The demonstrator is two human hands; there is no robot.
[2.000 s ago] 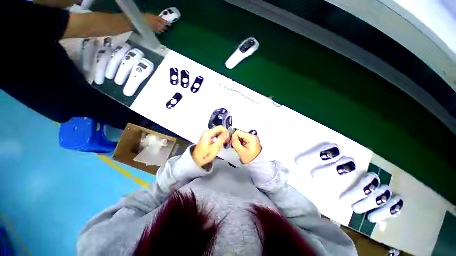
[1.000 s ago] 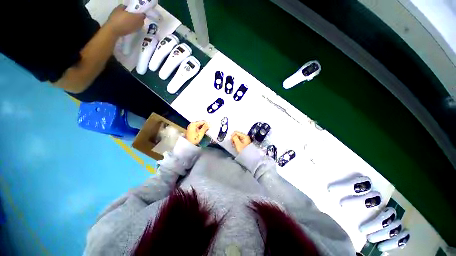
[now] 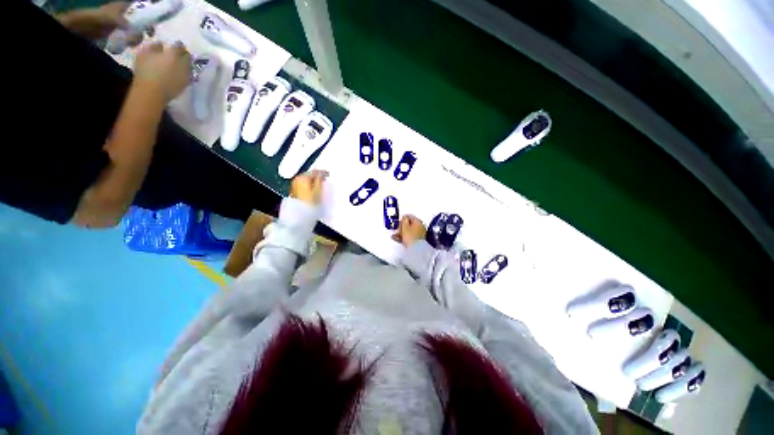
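My left hand (image 3: 309, 188) is at the bench's near edge, just below the handle of a white handheld unit (image 3: 305, 144); its fingers look curled, and whether they hold anything is unclear. My right hand (image 3: 411, 230) rests on the white sheet beside a dark cover panel (image 3: 391, 212), fingers bent; contact with the panel is unclear. More dark panels (image 3: 385, 155) lie up and to the left on the white work sheet (image 3: 543, 246). A shiny dark clump of panels (image 3: 444, 230) lies right of my right hand, with two panels (image 3: 493, 268) beyond it.
White units stand in a row at left beside a coworker's arms (image 3: 127, 153) and hands. More units (image 3: 662, 361) lie at right. One unit (image 3: 522, 136) is on the green conveyor (image 3: 424, 102). A scrap carton (image 3: 249, 245) and blue stool (image 3: 170, 229) are at lower left.
My hands have parted; the left moved up and left toward the white units. A panel now lies beside my right hand. The coworker's hands shifted left with a white unit.
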